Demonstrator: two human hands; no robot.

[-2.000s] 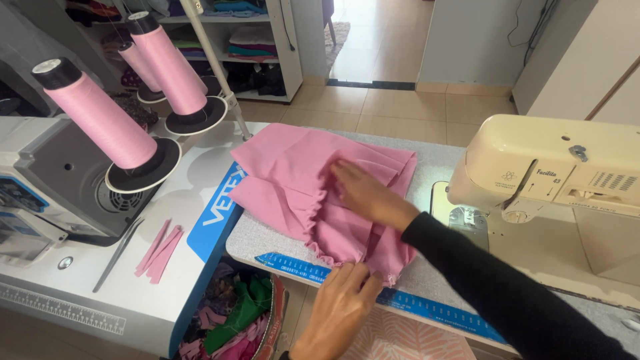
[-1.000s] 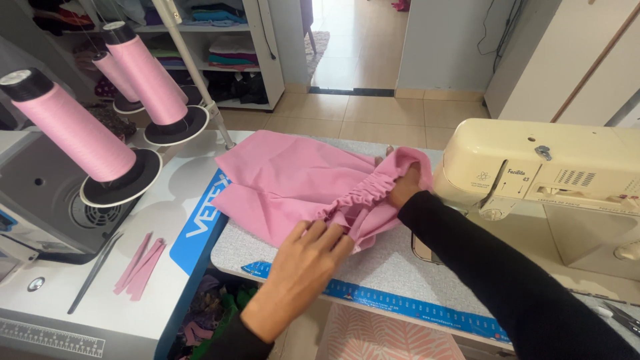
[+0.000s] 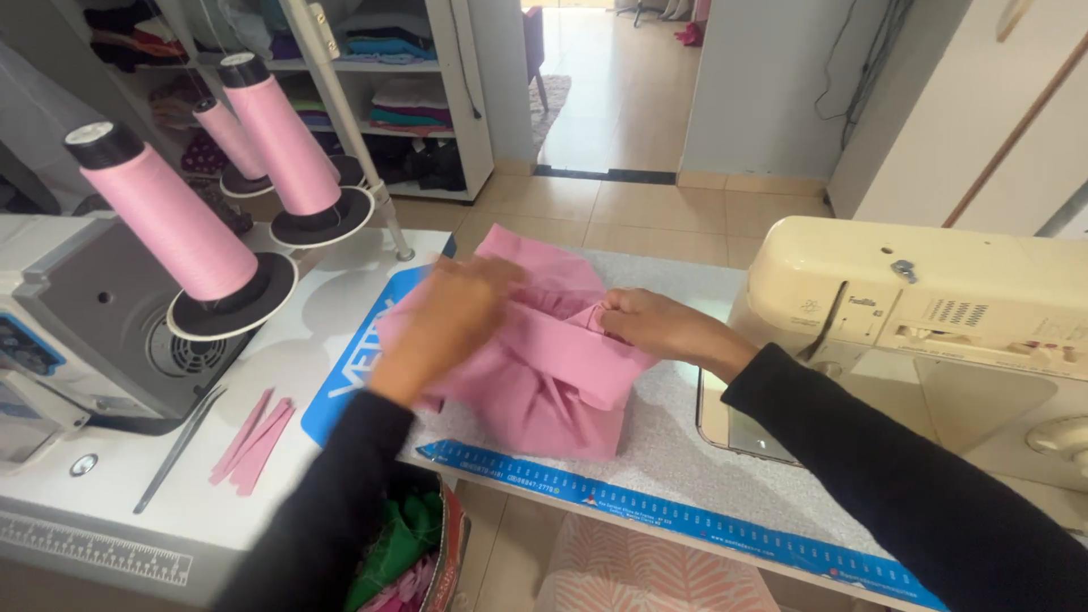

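A piece of pink sewn fabric [image 3: 552, 365] lies bunched on the grey table between two sewing machines, its right part lifted into a fold. My right hand [image 3: 642, 323] pinches the upper right edge of this fabric, near the cream sewing machine [image 3: 918, 289]. Over the fabric's left part is my left hand [image 3: 459, 314], blurred; its fingers are hard to make out, so whether it grips the cloth cannot be told. The gathered edge seen earlier is mostly hidden.
On the left table are cones of pink thread [image 3: 178, 225], tweezers [image 3: 178, 450], pink fabric strips [image 3: 255, 442] and a grey-and-white machine [image 3: 127, 331]. A blue ruler tape [image 3: 680, 518] runs along the front edge. A container of scraps [image 3: 450, 544] stands below.
The pink fabric has been turned and folded over, so the gathered band no longer shows along its front. My left hand has moved up and left over the cloth.
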